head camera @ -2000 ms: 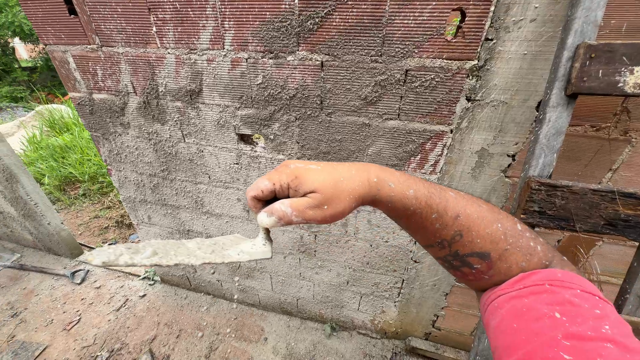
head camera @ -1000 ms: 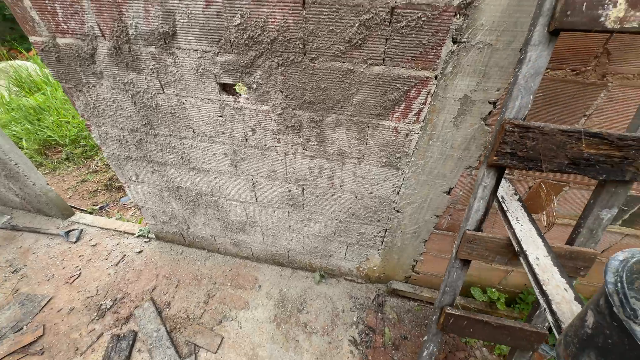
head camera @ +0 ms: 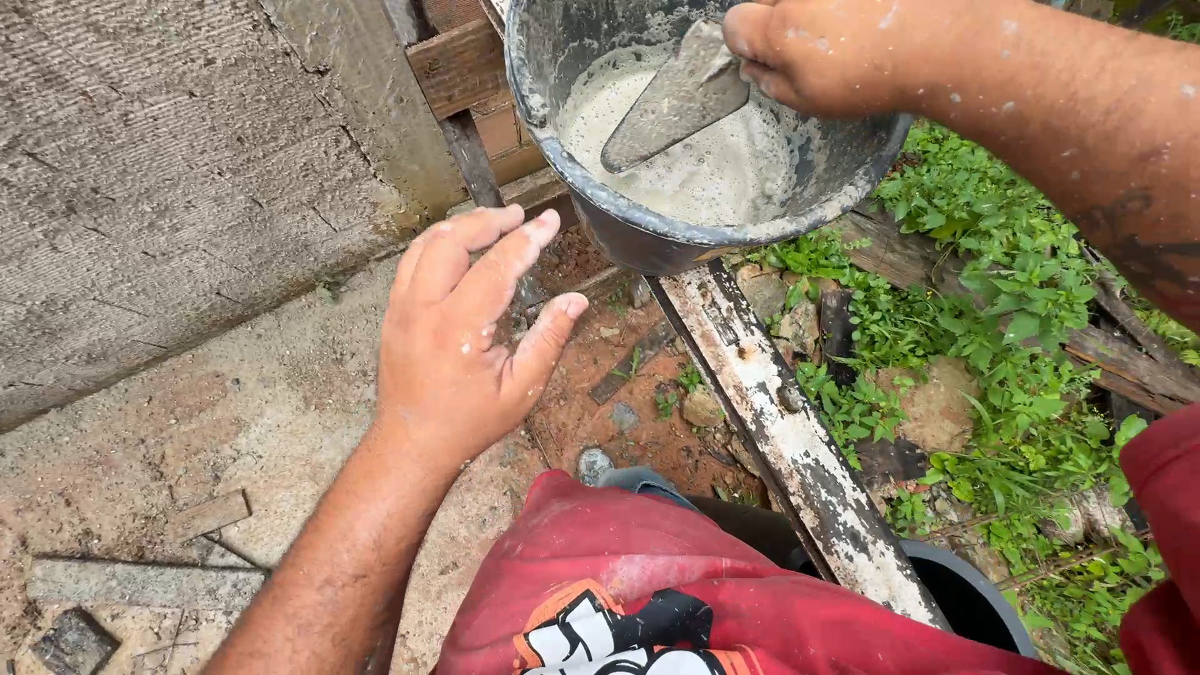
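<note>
My right hand (head camera: 825, 52) grips a mortar-coated trowel (head camera: 680, 98) inside a black plastic bucket (head camera: 609, 202), its fingers hiding the handle. The trowel's blade slants down over the wet, pale grey mortar (head camera: 712, 178) in the bucket. With fingers apart and nothing in them, my left hand (head camera: 469, 319) hangs in the air just left of the bucket. The bucket rests at the far end of a paint-flaked beam (head camera: 769, 403).
A mortar-spattered wall (head camera: 169, 169) stands at the left, beside a wooden ladder-like frame (head camera: 459, 70). A second dark bucket (head camera: 975, 591) is under the beam. Weeds (head camera: 1012, 272) and old timber (head camera: 1125, 366) lie at the right; board scraps (head camera: 145, 583) lie on the ground.
The view has swung right and down from the wall to the bucket. My right hand, earlier out over the wall with the mortar-laden trowel, is now at the bucket. My left hand has come into view.
</note>
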